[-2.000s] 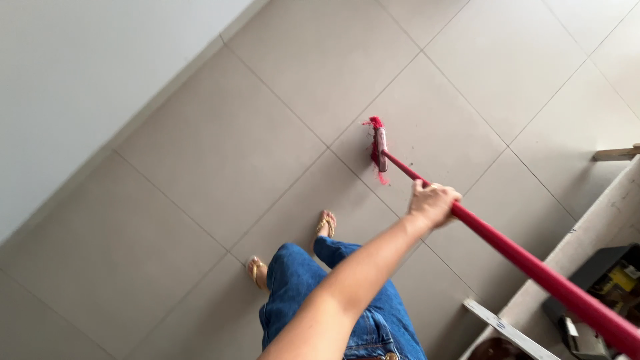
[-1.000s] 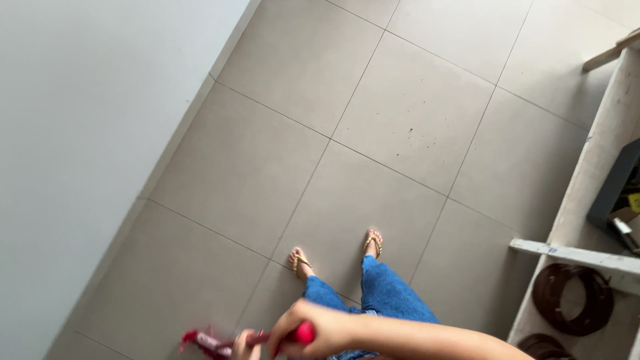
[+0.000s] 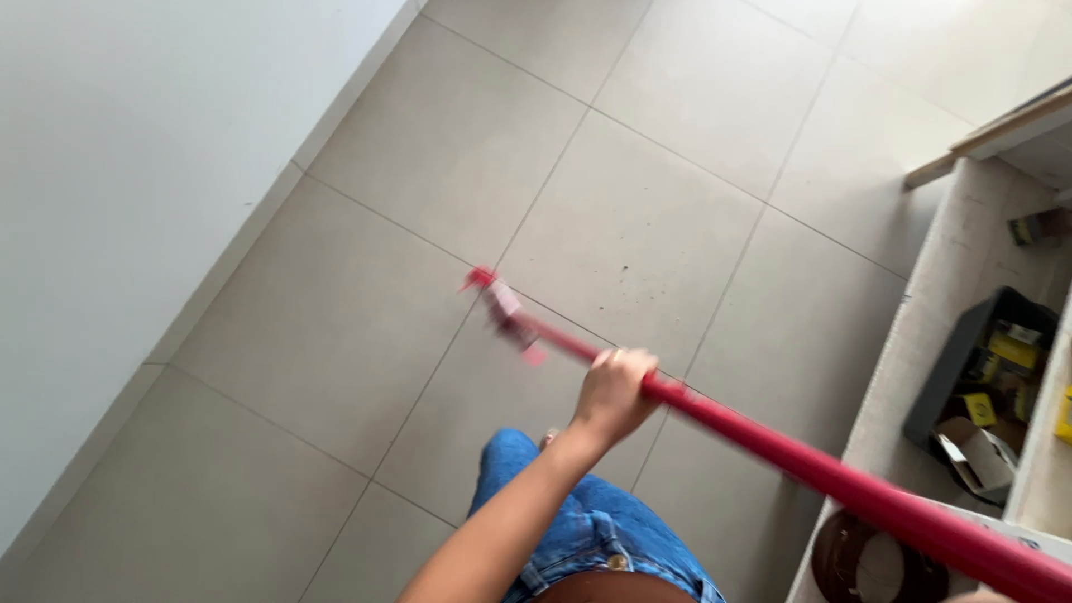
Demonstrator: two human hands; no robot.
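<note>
My left hand (image 3: 618, 387) is closed around the lower part of a red broom handle (image 3: 770, 448). The handle runs from the lower right edge up to the blurred broom head (image 3: 507, 314), which has red bristles and lies low over the tile floor, left of some dark specks of dirt (image 3: 625, 270). Of my right hand (image 3: 980, 596) only a sliver of skin shows at the bottom right edge, close to the handle; its fingers are out of sight.
A white wall (image 3: 151, 151) with a baseboard runs along the left. At the right stands a pale wooden shelf unit (image 3: 888, 335), holding a dark bin (image 3: 942, 377) of small boxes and a brown coil (image 3: 837, 557). My jeans (image 3: 603, 519) show at the bottom.
The broom head was at the bottom left a second ago, with both hands near it; now it is further forward, and the handle stretches out to the right. The specks were there a second ago.
</note>
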